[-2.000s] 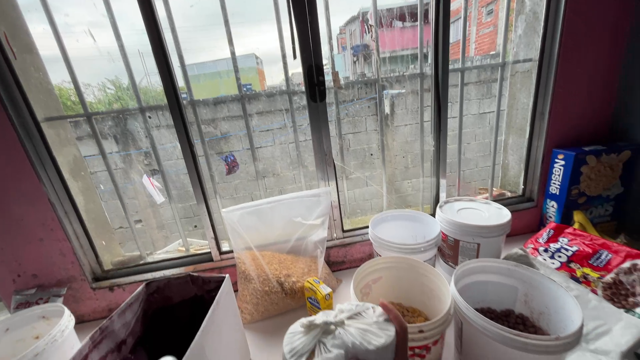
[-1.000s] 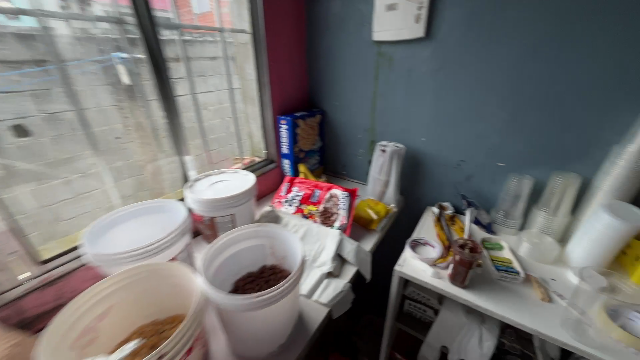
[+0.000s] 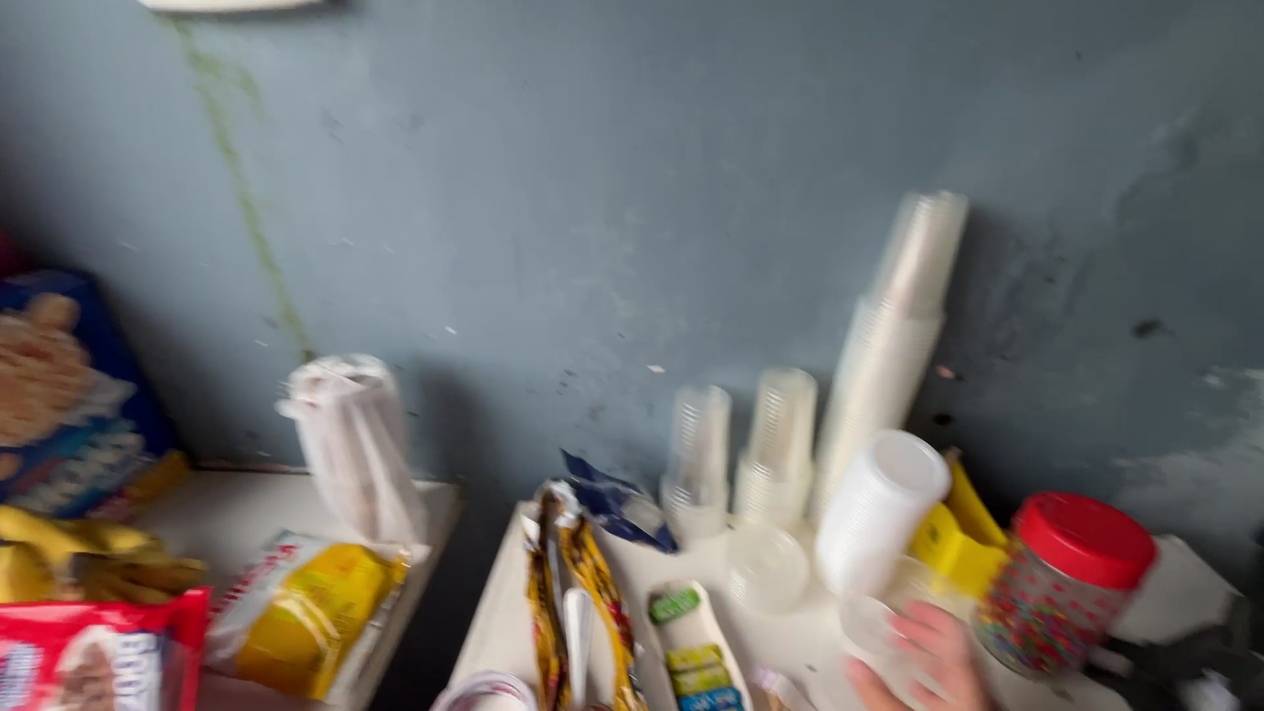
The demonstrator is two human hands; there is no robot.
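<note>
Reaching in at the lower right, my right hand has its fingers spread around a clear plastic cup or lid; blur hides how firmly it touches. A stack of white cups stands just behind it. To its right is a clear jar with a red lid, holding colourful candies. Left of the hand lie clear round lids and a white tray of small packets. My left hand is not in view.
Tall stacks of clear cups lean near the grey-blue wall. A yellow box stands behind. Opened yellow-brown packets lie on the white table. Across a gap, another surface holds a wrapped white bundle, a yellow bag and a blue cereal box.
The view has swung right from the window and buckets to the table with the cups. My right hand now shows beside the white cups.
</note>
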